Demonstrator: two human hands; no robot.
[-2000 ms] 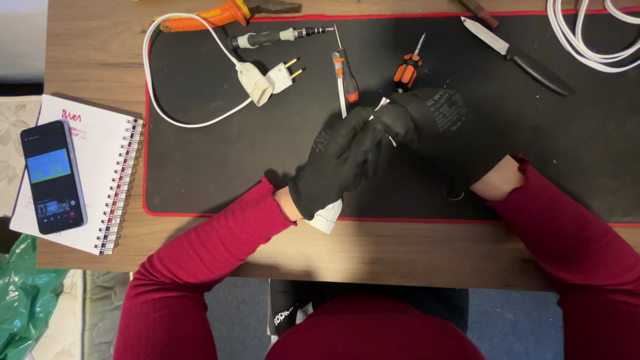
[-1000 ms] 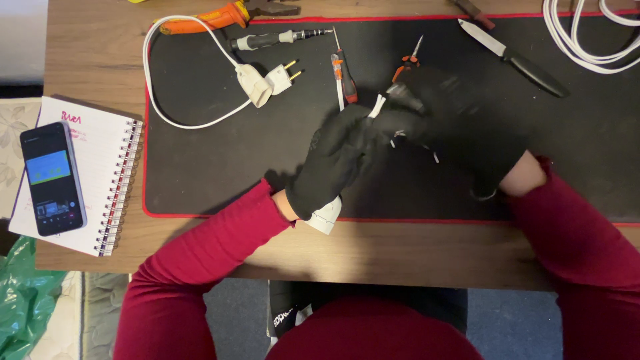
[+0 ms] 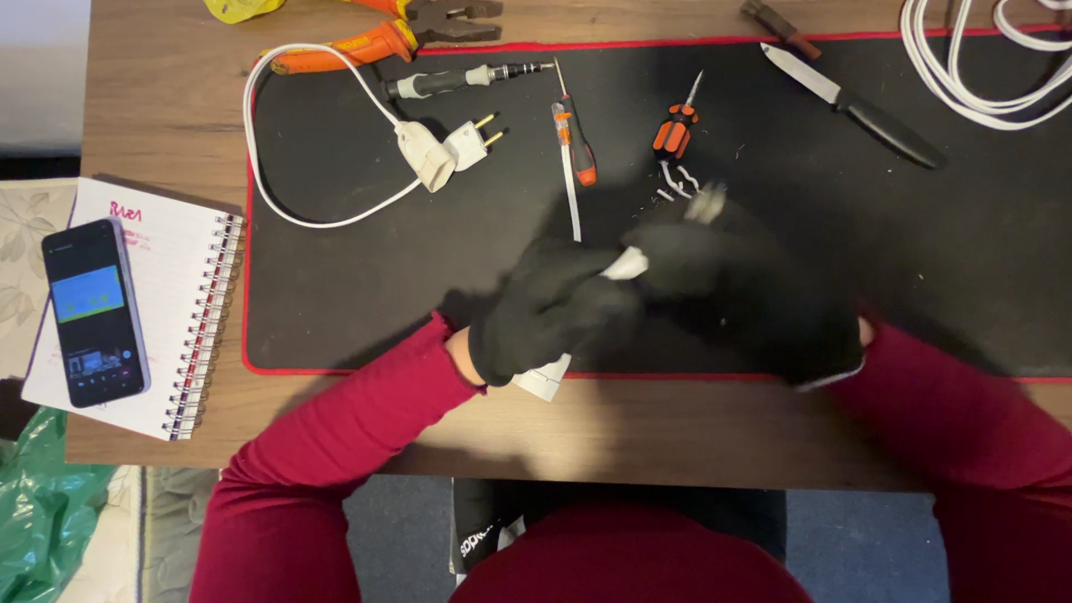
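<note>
Both hands wear black gloves. My left hand (image 3: 557, 310) is closed around a white plastic piece (image 3: 543, 377), whose lower end shows below the palm. A white end (image 3: 628, 264) sticks out between the two hands; whether it belongs to the same piece cannot be told. My right hand (image 3: 729, 276) is blurred and lies just right of that end. A small pale thing (image 3: 706, 203), also blurred, shows at its upper edge; what it is and how it is held cannot be told. Short white wire pieces (image 3: 677, 180) lie beyond, below a stubby orange and black screwdriver (image 3: 674, 134).
On the black mat (image 3: 377, 285) lie a white cord with plug (image 3: 467, 146), a grey bit screwdriver (image 3: 444, 81), a small screwdriver (image 3: 579, 146) and a knife (image 3: 888, 130). Combination pliers (image 3: 360, 48) and coiled white cable (image 3: 955, 92) lie behind. A phone (image 3: 96, 310) rests on a notebook (image 3: 180, 335) at left.
My right hand has moved away from the stubby screwdriver, towards me, uncovering its handle and the wire scraps beside it. My left hand has stayed near the same place, with the white piece in it.
</note>
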